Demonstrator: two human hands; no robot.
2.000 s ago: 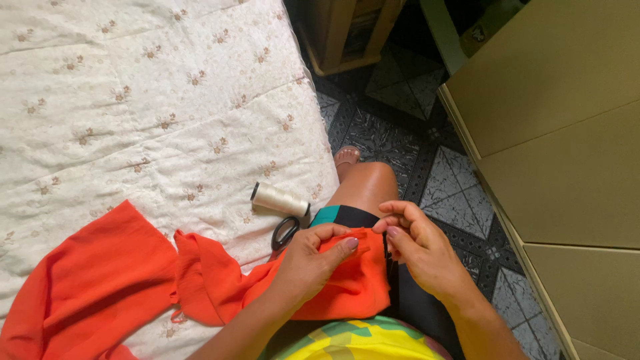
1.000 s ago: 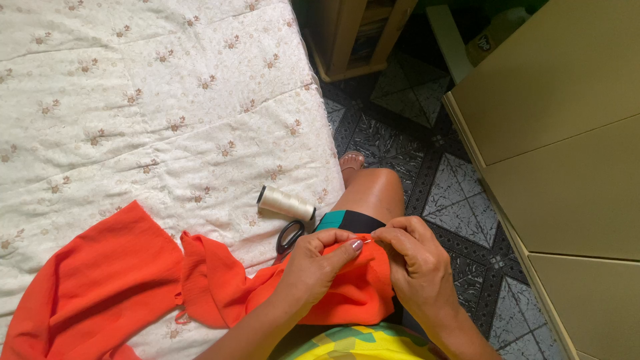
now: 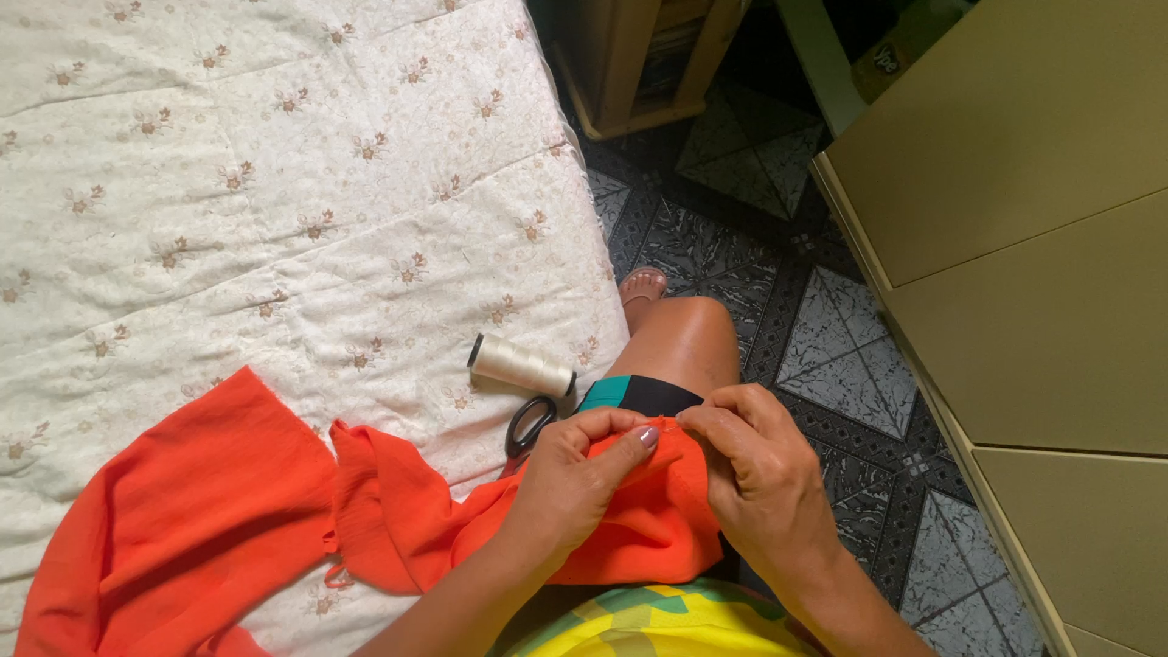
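An orange-red fabric piece [image 3: 201,511] spreads from the bed over my lap. My left hand [image 3: 584,465] pinches its upper edge between thumb and forefinger. At that same edge, just to the right, my right hand [image 3: 757,447] has thumb and forefinger closed together; what they pinch is too small to tell. A spool of cream thread [image 3: 525,364] lies on the bed above my left hand. Beside it is the black handle of scissors [image 3: 530,427], whose blades are mostly hidden by the fabric and hand.
A quilted bed cover [image 3: 301,228] with small brown flowers fills the left. Dark patterned floor tiles [image 3: 849,356] show beyond my knee. Beige furniture panels [image 3: 1022,301] stand at the right, and a wooden cabinet [image 3: 630,73] at the top.
My right hand was apart from the fabric edge with its fingers spread two seconds ago; it has come in to the edge. My left hand keeps its pinch on the fabric.
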